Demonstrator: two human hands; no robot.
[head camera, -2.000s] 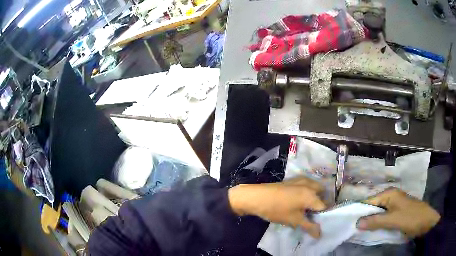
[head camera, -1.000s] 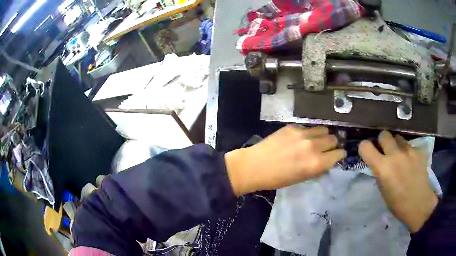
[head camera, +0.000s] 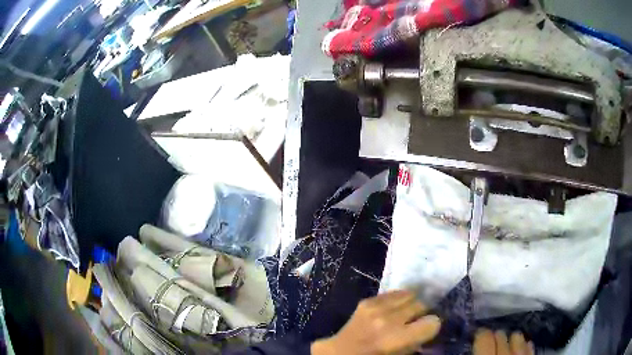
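A dark patterned sewn piece point(head camera: 454, 305) lies at the lower edge of the white pad cloth point(head camera: 429, 243), just below the tip of the silver pointed blade point(head camera: 475, 218). My left hand point(head camera: 384, 322) is at the piece's left side, fingers bent towards it; whether it grips is unclear. My right hand point(head camera: 502, 343) is cut off by the bottom edge; only fingertips show, below the piece. More dark patterned fabric point(head camera: 537, 326) lies to the right. The cream-grey machine casting point(head camera: 513, 55) and the dark metal plate point(head camera: 520, 142) sit above the pad.
A red plaid rag point(head camera: 409, 24) lies on the machine. A dark patterned bundle point(head camera: 326, 263) is left of the pad. Tied beige bundles point(head camera: 173, 284) and a clear plastic bag point(head camera: 235, 222) are further left. A short dark post point(head camera: 556, 199) stands right of the blade.
My hands have moved down from the blade's base towards me, uncovering the blade and pad cloth. The pale fabric that covered the lower pad no longer shows there; dark patterned fabric shows below the blade tip.
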